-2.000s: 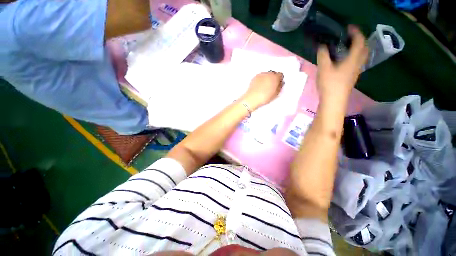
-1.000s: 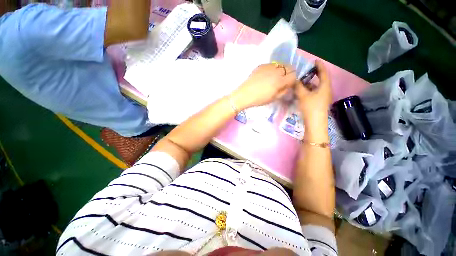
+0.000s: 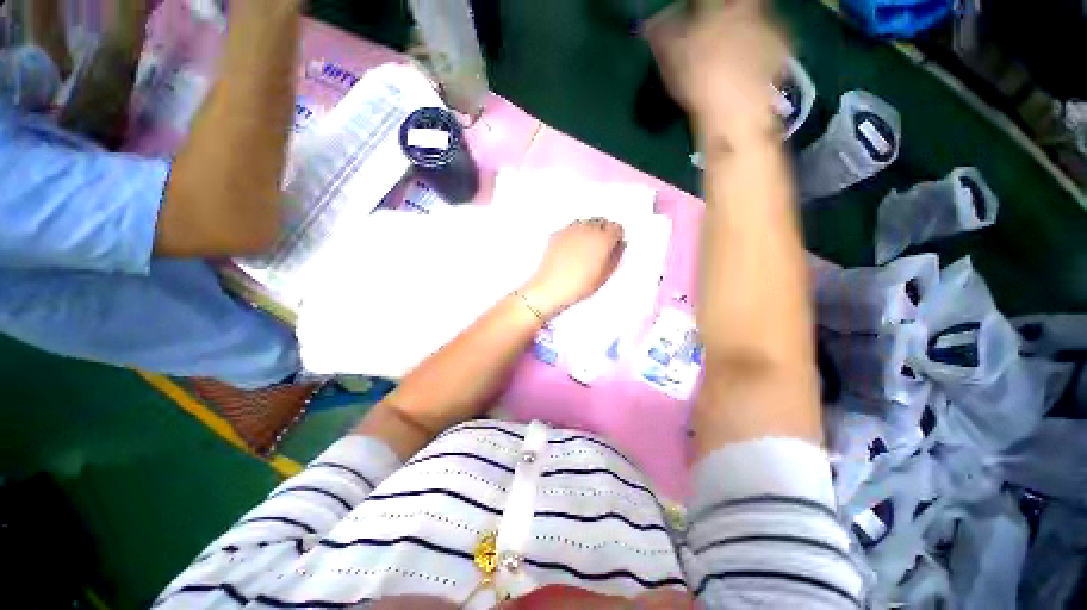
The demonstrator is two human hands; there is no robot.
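Observation:
My left hand [image 3: 578, 262] rests with curled fingers on the right part of the bright white stack of bags [image 3: 405, 280] on the pink table; whether it grips a sheet cannot be told. My right hand [image 3: 719, 60] is blurred, reaching far forward over the dark green surface at the top edge. A dark shape shows beside and below its fingers; whether the hand holds it cannot be told. A bagged bottle [image 3: 849, 145] lies on the green surface right of my right forearm, and part of another shows close to the wrist.
A black bottle with a white label [image 3: 443, 153] stands beyond the stack. Bagged bottles [image 3: 968, 346] cluster at the right; one more [image 3: 936, 215] lies above them. A co-worker in light blue [image 3: 84, 191] is at the left, near printed white sheets [image 3: 346, 155].
My hands have parted: the right has moved away forward, the left is back down on the stack. The bag and dark bottle between them are gone from there. The view has shifted.

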